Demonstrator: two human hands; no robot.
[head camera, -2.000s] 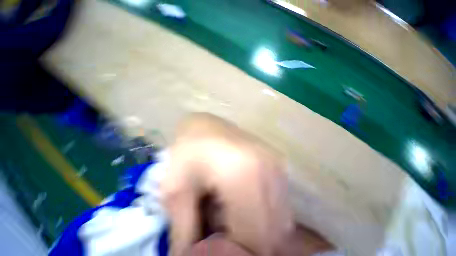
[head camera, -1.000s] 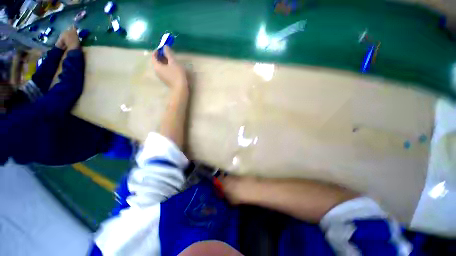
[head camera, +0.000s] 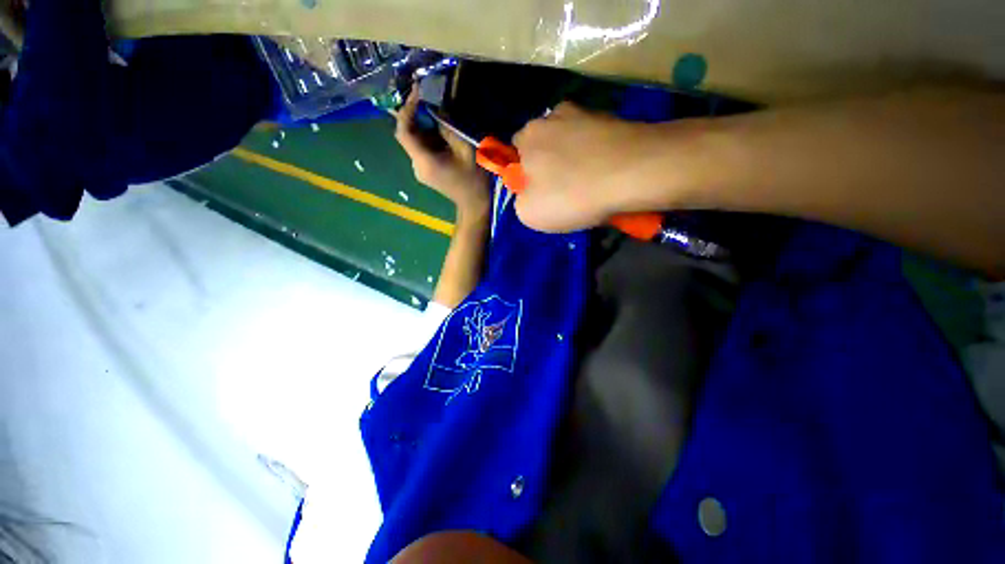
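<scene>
My right hand (head camera: 579, 167) is closed around the orange handle of a soldering iron (head camera: 501, 162), below the table edge. Its thin metal shaft points left to my left hand, and its shiny rear end sticks out on the right. My left hand (head camera: 441, 160) is raised, fingers up, holding a small battery pack (head camera: 435, 88) with a greyish face. A small greenish piece (head camera: 388, 101) shows at its left side. The shaft tip is close to the pack; whether they touch cannot be told.
A clear ridged blister tray (head camera: 320, 77) lies below the table edge, behind my left hand. The brown tabletop (head camera: 485, 31) with a green dot crosses the top. Another person's dark sleeve (head camera: 66, 99) is at upper left. The green floor has a yellow line and white scraps.
The view has tilted down to the lap, and the belt is out of view. My left hand has come back from the belt's edge to below the table, beside the iron in my right hand.
</scene>
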